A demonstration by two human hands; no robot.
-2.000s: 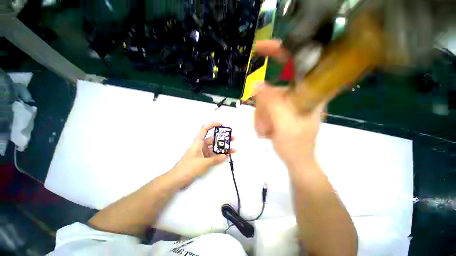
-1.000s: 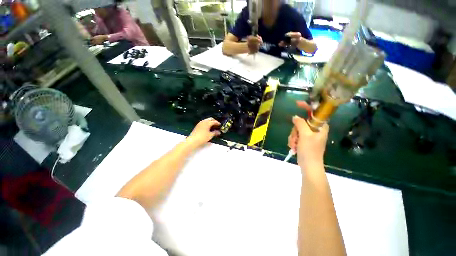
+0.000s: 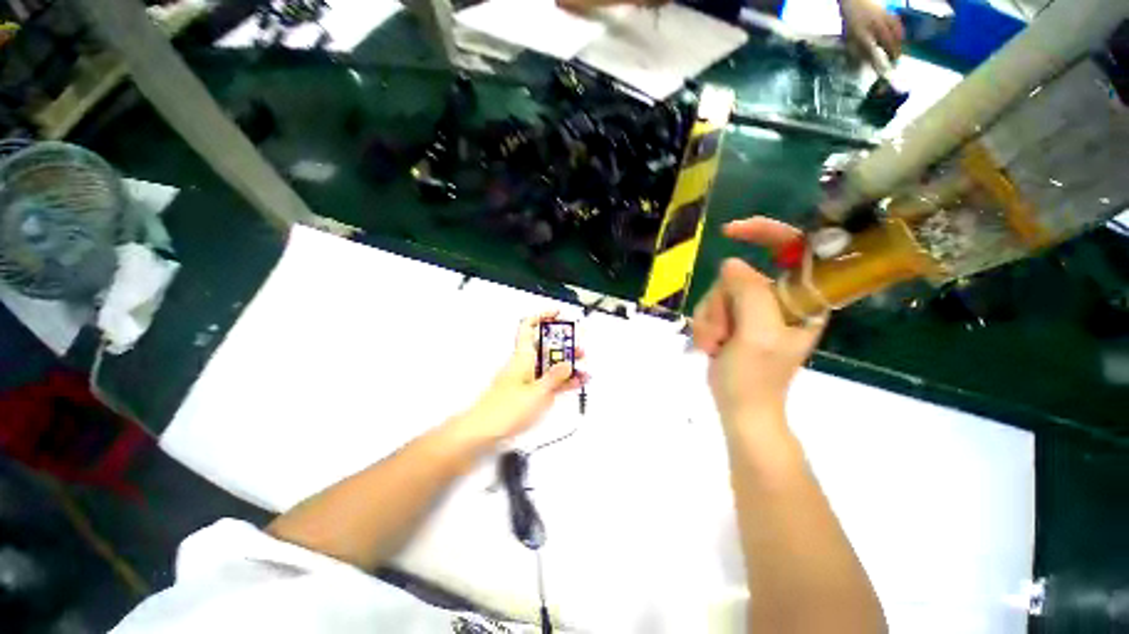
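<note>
My left hand (image 3: pixel 526 384) holds a small open black adapter housing (image 3: pixel 557 348) upright over the white paper, with a pale circuit board and a yellow block showing inside. A thin black cord leaves its lower end and runs to a folded cable bundle (image 3: pixel 521 500) that hangs below the hand. My right hand (image 3: pixel 752 325) grips the amber glue dispensing gun (image 3: pixel 864 264) to the right, its index finger extended near the red button. The gun's nozzle cannot be made out. The gun is apart from the housing.
White paper sheet (image 3: pixel 334 359) lies under the hands. Beyond it are a black pile of units (image 3: pixel 532 161) and a yellow-black striped divider (image 3: pixel 688 211). A fan (image 3: pixel 56 217) and a metal post (image 3: pixel 186 112) are at left. Another person's hand (image 3: pixel 874 27) is at top right.
My left hand has come back from the pile to above the paper, now holding an open housing with its cord hanging. The gun has tilted further to the right. The view has tipped down.
</note>
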